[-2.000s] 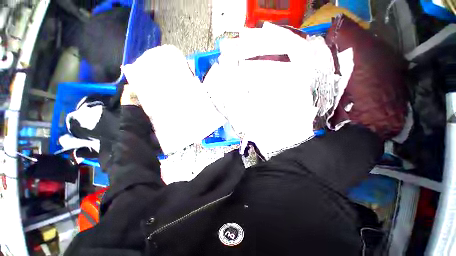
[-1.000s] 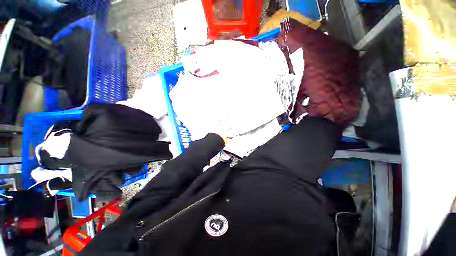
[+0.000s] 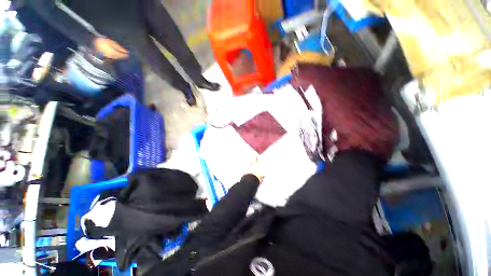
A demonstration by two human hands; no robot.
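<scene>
White quilted cut pieces point(image 3: 229, 156), overexposed, lie piled in and over the blue plastic basket point(image 3: 207, 171) in front of me. A maroon face-side patch point(image 3: 262, 132) shows in the middle of the pile. My left hand point(image 3: 256, 167) is small and washed out at the end of its black sleeve, at the near part of the pile. Its fingers cannot be made out, nor whether it grips a piece. A puffy maroon quilted bundle point(image 3: 352, 110) lies at the pile's right side. My right hand is not in view.
A person in dark clothes point(image 3: 121, 27) stands at upper left, one hand showing. A red-orange plastic stool point(image 3: 242, 48) stands beyond the basket. Black garment pieces point(image 3: 159, 202) fill the left basket point(image 3: 76, 207); another blue basket point(image 3: 148, 140) is behind. The white table point(image 3: 457, 135) with tan tape is right.
The view has shifted, bringing the standing person into the picture. More maroon shows on the pile than before. Since the earliest frame, my left hand has moved from the left panel to the pile's near part.
</scene>
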